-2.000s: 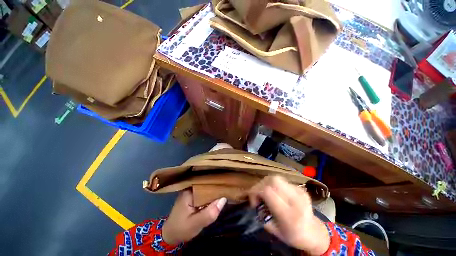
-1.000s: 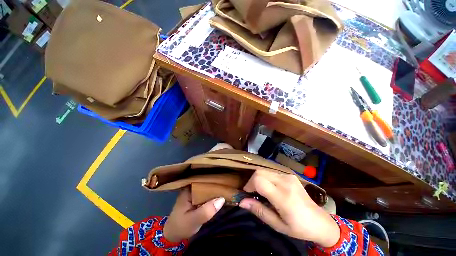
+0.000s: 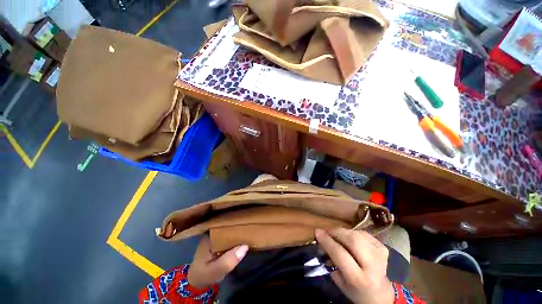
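Observation:
A brown handbag lies on my lap with its mouth open. A brown inner panel is folded up over its near edge. My left hand grips the left end of this panel, thumb on top. My right hand has its fingertips on the panel's right end. Small shiny snips show under my right hand, against my dark clothing; their handles are hidden in the palm.
The desk stands ahead, with floppy brown bags, orange-handled pliers, a green-handled tool and a phone on it. Stacked brown bags lie over a blue crate at the left.
My right hand has moved from the panel's middle to its right end, uncovering more of the panel. The snips have come into sight below it. The view has shifted slightly.

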